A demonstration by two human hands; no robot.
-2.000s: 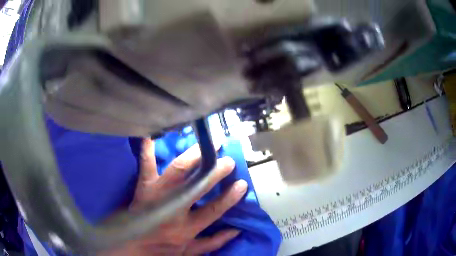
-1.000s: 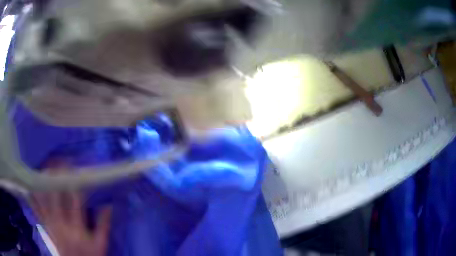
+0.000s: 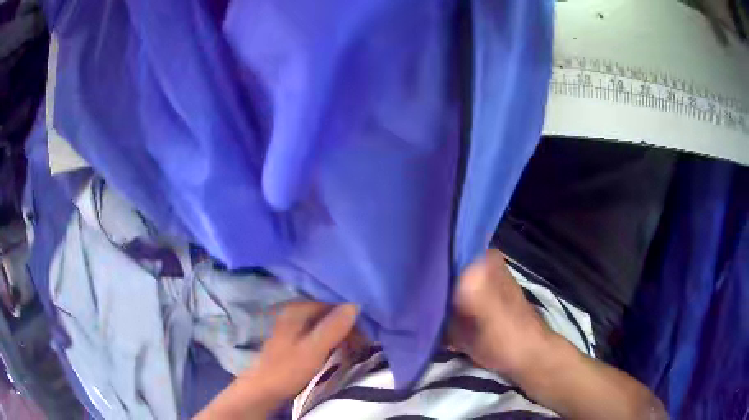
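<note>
A bright blue fabric panel (image 3: 353, 164) hangs from the top of the view over the table edge and ends in a point near my lap. A thin dark piping (image 3: 461, 148) runs down its right side. My left hand (image 3: 316, 332) is at the lower left edge of the panel, with fingers and thumb closed on it. My right hand (image 3: 484, 308), slightly blurred, is closed on the panel's right edge by the dark piping. The fingertips of both hands are partly hidden by fabric.
A white table (image 3: 624, 123) with a printed measuring tape (image 3: 649, 92) is at the upper right. Pale grey-blue fabric (image 3: 115, 287) lies at lower left. Separate blue fabric (image 3: 706, 271) hangs at right. My striped top (image 3: 427, 402) and dark clothing (image 3: 583, 213) show below.
The view has moved down from the sewing machine to my lap. The machine head and brown-handled tool are out of view. Both hands now hold the blue panel's edges; earlier one hand lay spread on fabric.
</note>
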